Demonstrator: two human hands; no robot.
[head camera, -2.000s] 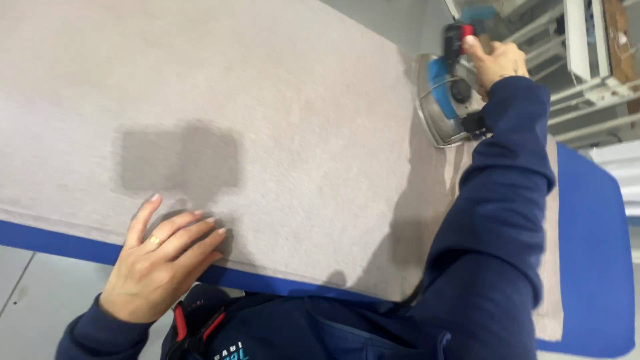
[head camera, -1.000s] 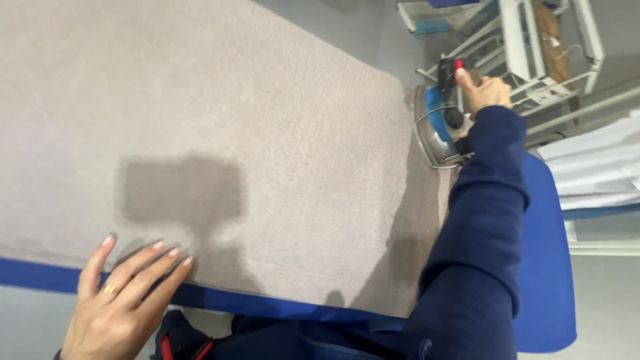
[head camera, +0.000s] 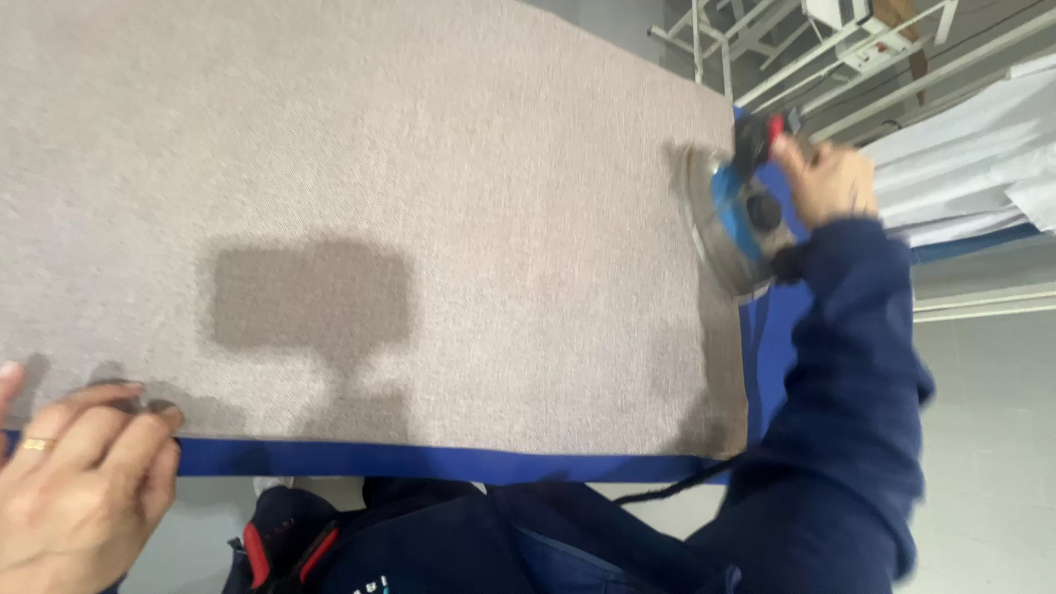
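A beige woven cloth (head camera: 495, 247) lies flat over a blue-covered ironing board (head camera: 511, 464), whose blue cover shows along the near and right edges. My right hand (head camera: 829, 181) is closed round the handle of a clothes iron (head camera: 734, 206) with a blue band and a red button. The iron rests at the cloth's right edge, slightly blurred. At the lower left, my left hand (head camera: 91, 470), with a ring on one finger, lies over the near edge of the cloth, fingers bent and a little apart, with nothing seen in it.
White metal racks (head camera: 726, 49) stand beyond the board at the top right. White fabric (head camera: 965, 157) hangs or lies on a rail to the right. A dark cord (head camera: 676, 487) passes under my right forearm by the board's near edge.
The cloth's right end has shifted left on the board, baring more blue beside the iron. My left hand has moved left along the near edge. The right hand still holds the iron.
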